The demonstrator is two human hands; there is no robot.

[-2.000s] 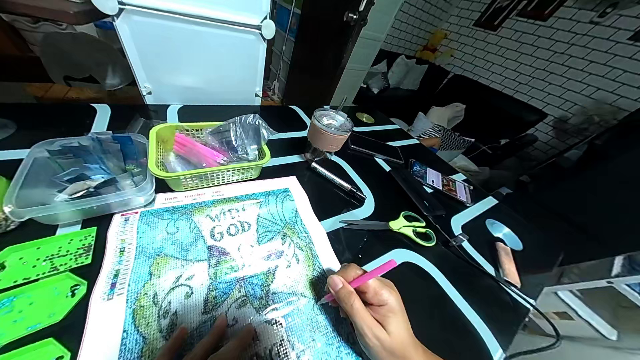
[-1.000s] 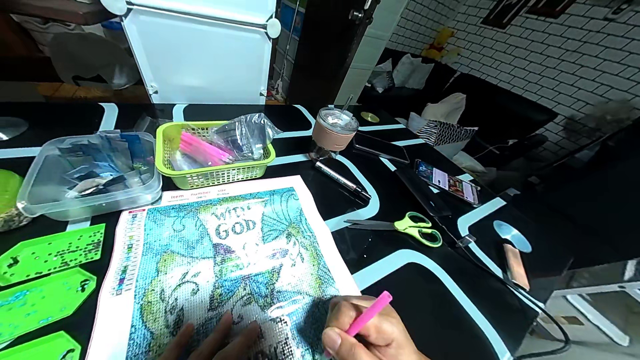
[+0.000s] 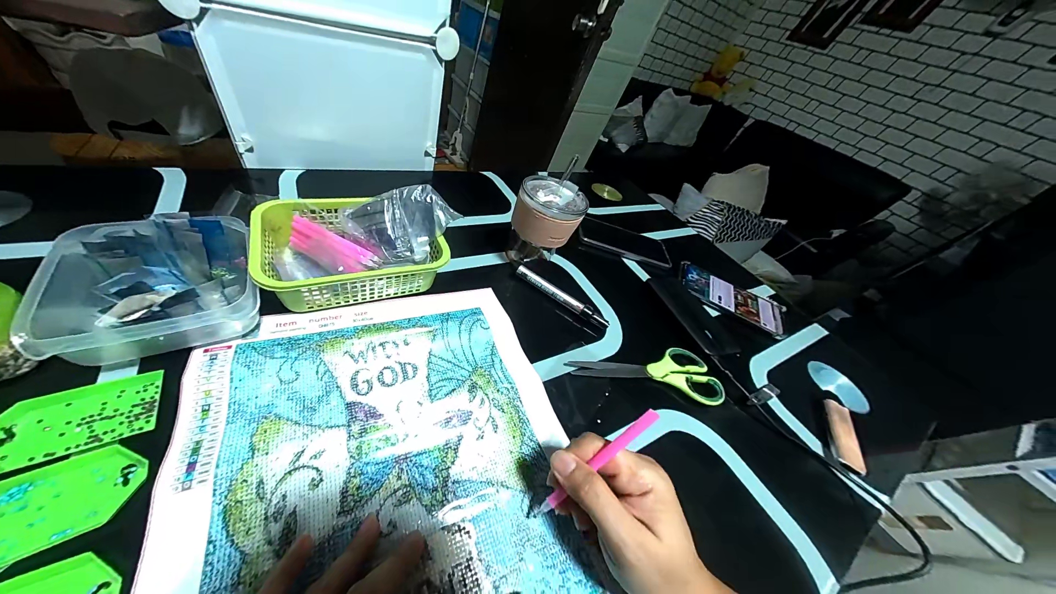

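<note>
A diamond painting canvas [image 3: 330, 445] lies flat on the black table, partly covered with small blue and green drills. My right hand [image 3: 631, 511] holds a pink drill pen [image 3: 606, 454], its tip at the canvas near the right side. My left hand [image 3: 355, 565] rests with fingers spread on the lower part of the canvas and holds nothing visible; its palm is out of view. Green trays [image 3: 70, 499] with loose drills lie left of the canvas, the lowest one cut off by the frame edge.
Behind the canvas stand a clear plastic box [image 3: 136, 285] of small packets, a green basket [image 3: 351, 289] with pink pens and a lidded cup [image 3: 549, 216]. To the right lie a marker [image 3: 561, 295], green-handled scissors [image 3: 660, 373], a phone [image 3: 733, 299] and a black cable [image 3: 825, 462].
My right hand has shifted over the canvas with the pink pen, which now leans less toward me than a second ago. My left hand stays on the canvas.
</note>
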